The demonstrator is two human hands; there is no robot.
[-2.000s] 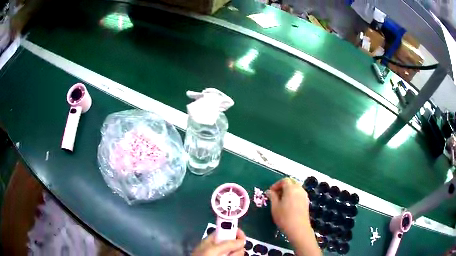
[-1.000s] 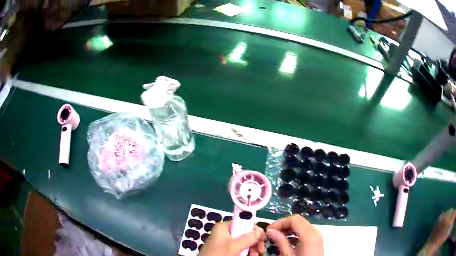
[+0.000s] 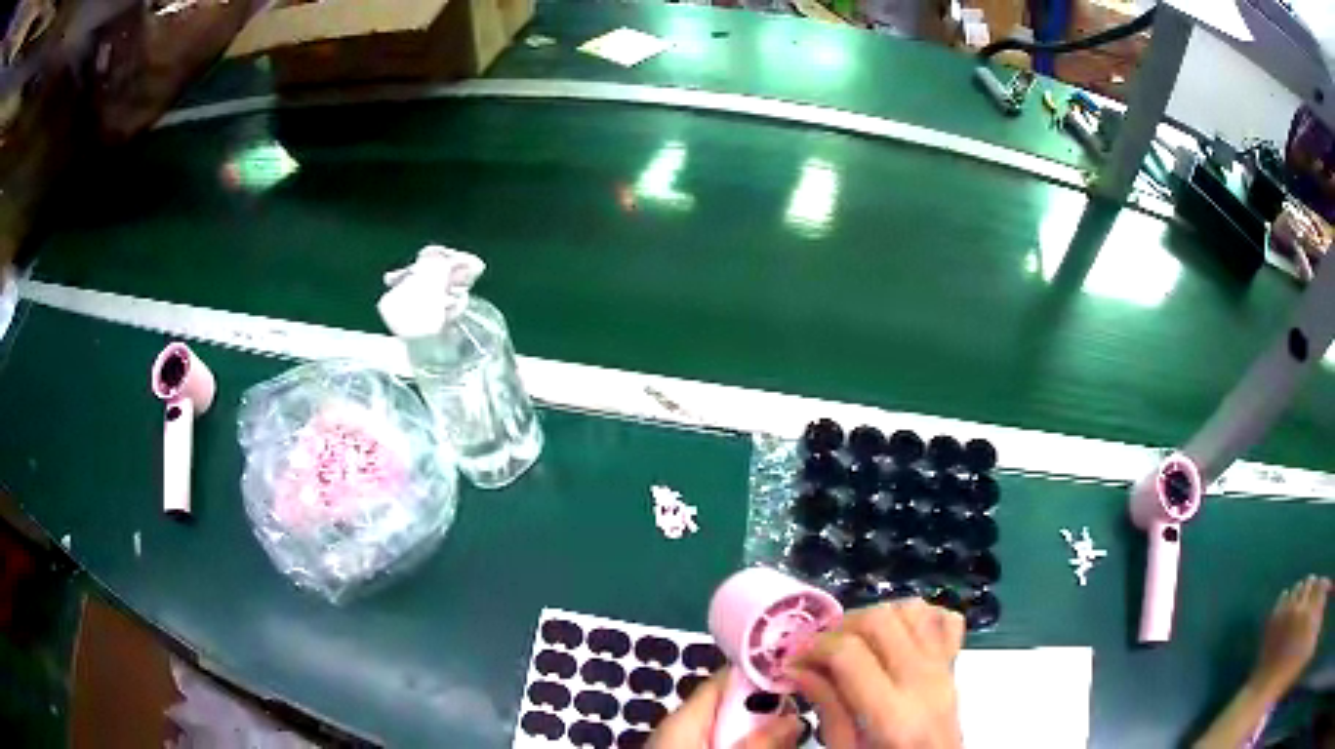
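A pink handheld fan (image 3: 761, 607) is held upright at the lower middle, its round spoked head turned to the right. My left hand (image 3: 688, 720) is closed around its handle, partly cut off by the bottom edge. My right hand (image 3: 890, 676) is at the fan head, fingertips together at the spoked opening; whether they pinch a small part is hidden. A white sheet with black pads (image 3: 608, 647) lies left of and behind the fan. A small pile of pink parts (image 3: 674, 512) lies beyond the fan.
Black round caps (image 3: 900, 505) lie in a grid on clear plastic. A clear bag with pink parts (image 3: 346, 476) and a clear bottle (image 3: 480, 395) stand left. Other fans lie left (image 3: 177, 424) and right (image 3: 1163, 549), near white bits (image 3: 1082, 553). Another person's hand (image 3: 1294, 632) is at right.
My right hand has moved from the pink pile to the pad sheet, then up to the fan head. The fan head has turned to the right. The view has shifted.
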